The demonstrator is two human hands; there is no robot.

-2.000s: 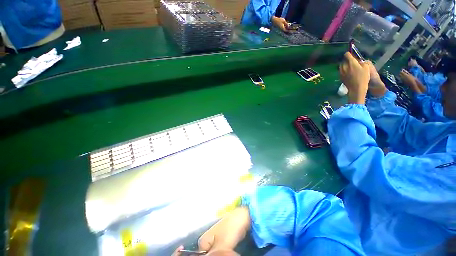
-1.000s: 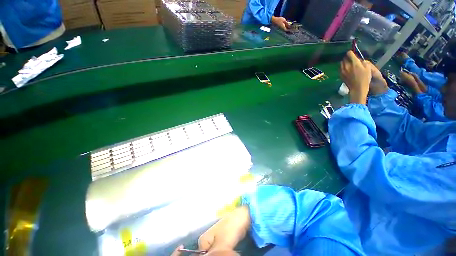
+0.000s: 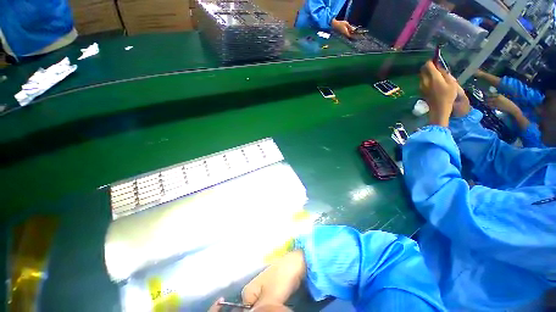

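Observation:
My right hand [image 3: 275, 281], in a blue sleeve, is at the bottom edge, partly cut off. It holds thin metal tweezers [image 3: 235, 304] pointing left. A fingertip [image 3: 216, 305] shows left of the tweezer tip, cut off by the edge; it may be my left hand, and what it holds is hidden. A large shiny silver-white sheet [image 3: 204, 216] lies beyond my hand, with yellow tape [image 3: 163, 295] on its near part. A white strip with rows of small bars [image 3: 198, 175] lies along its far edge.
Amber tape [image 3: 29, 262] lies at left. A red-edged phone housing [image 3: 378, 159] lies right, near a neighbouring worker's sleeve [image 3: 481, 201]. Screen modules [image 3: 327, 92] are on the green belt [image 3: 231, 91]. Clear trays [image 3: 242, 36] and crumpled white paper [image 3: 46, 81] are beyond it.
The screen modules on the belt have moved right. The neighbouring worker's raised hands have shifted slightly right. My right hand and the sheet have barely moved.

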